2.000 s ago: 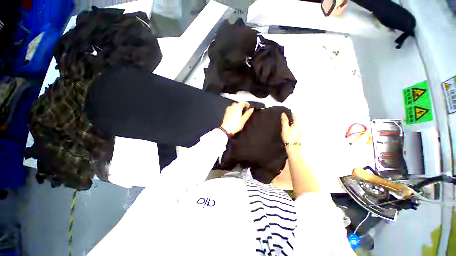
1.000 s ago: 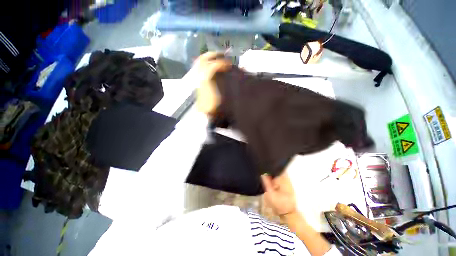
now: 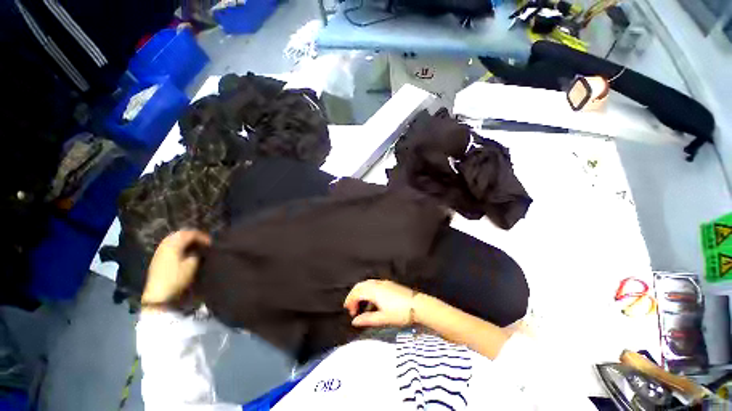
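A dark brown garment [image 3: 321, 257] lies spread over the black padded board [image 3: 481, 277], whose rounded end shows bare at the right. My left hand [image 3: 175, 269] grips the garment's left end and is a little blurred. My right hand [image 3: 381, 305] is closed on the garment's near edge at its middle. The steam iron [image 3: 650, 381], with its tan handle, is parked at the lower right, cut off by the picture's edge.
A crumpled dark pile [image 3: 469, 168] with white loops lies beyond the board. Plaid garments [image 3: 172, 205] are heaped at the far left. Red-orange snips [image 3: 634, 295] and the striped iron rest [image 3: 682, 321] are at the right. Blue bins [image 3: 152, 112] stand upper left.
The garment, held up off the board's right side a second ago, now lies along the board further left. My left hand has moved left and nearer; my right hand now holds its near edge.
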